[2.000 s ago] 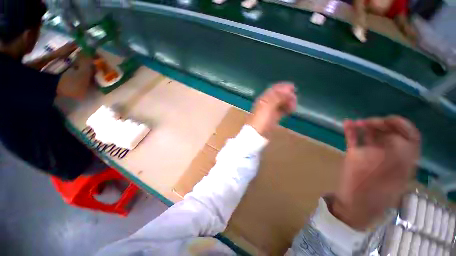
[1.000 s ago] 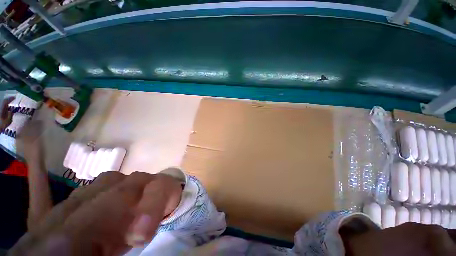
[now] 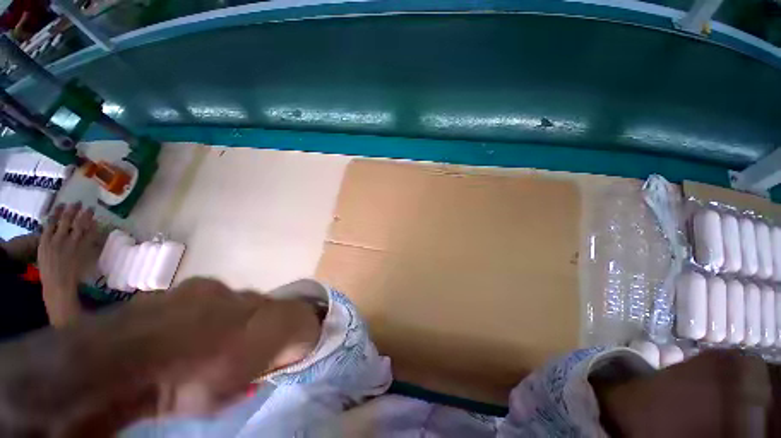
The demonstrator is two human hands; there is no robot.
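Observation:
My left hand is large and blurred at the lower left, its fingers not clearly seen. My right hand is at the lower right, cut off by the bottom edge, over the near end of the white housings. Rows of white housings lie in a clear blister tray at the right. An empty-looking clear plastic section lies beside them. A brown cardboard sheet covers the middle of the bench. A short row of white housings lies at the left, beyond my left hand.
A green hand press with an orange fixture stands at the left. Another person's hand reaches beside the left housings. A dark green conveyor runs behind the bench, with white metal posts. More housings with dark rings lie at the far left.
The view has turned from the left neighbour down to the bench. Since a second ago, my right hand covers more near housings; the other person's hand has moved to the left housing row.

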